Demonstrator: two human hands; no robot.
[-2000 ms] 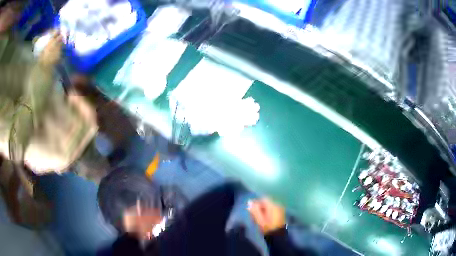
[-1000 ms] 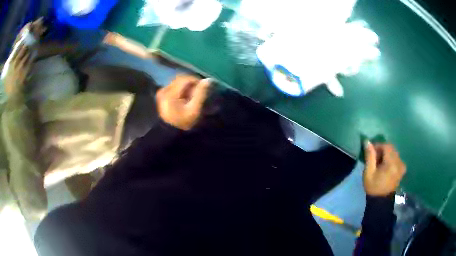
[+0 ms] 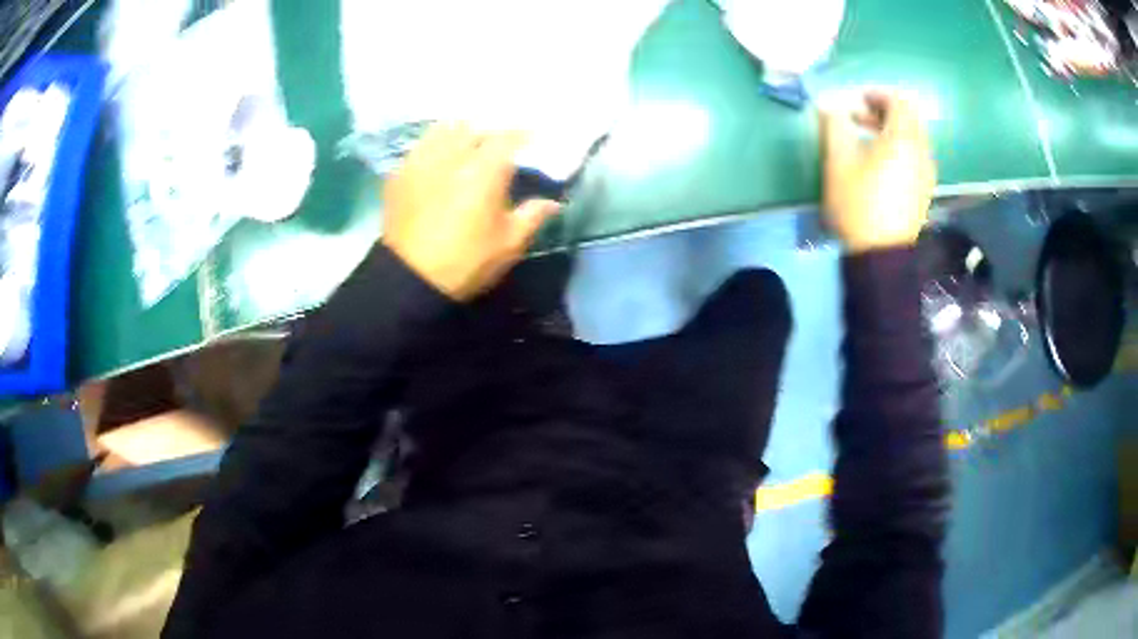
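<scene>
My left hand (image 3: 456, 206) is over the front edge of the green bench (image 3: 736, 162), at the lower edge of an overexposed white pile (image 3: 487, 63). Its thumb and fingers are apart around a dark patch; whether it holds something is unclear. My right hand (image 3: 877, 169) is over the bench edge at right, fingers curled and blurred; its contents cannot be told. A white glove-like thing (image 3: 786, 31) with a blue edge lies just above and left of my right hand.
A blue bin (image 3: 77, 212) with white parts stands at the bench's left end. White things on clear plastic (image 3: 187, 150) lie beside it. Red-and-white parts (image 3: 1076, 35) are at top right. A round stool (image 3: 1081, 300) stands below the bench at right. Khaki cloth (image 3: 137, 574) shows at lower left.
The view has turned and shifted. My left hand has moved from before my body to the white pile. The blue-edged white thing now lies apart from the pile, near my right hand.
</scene>
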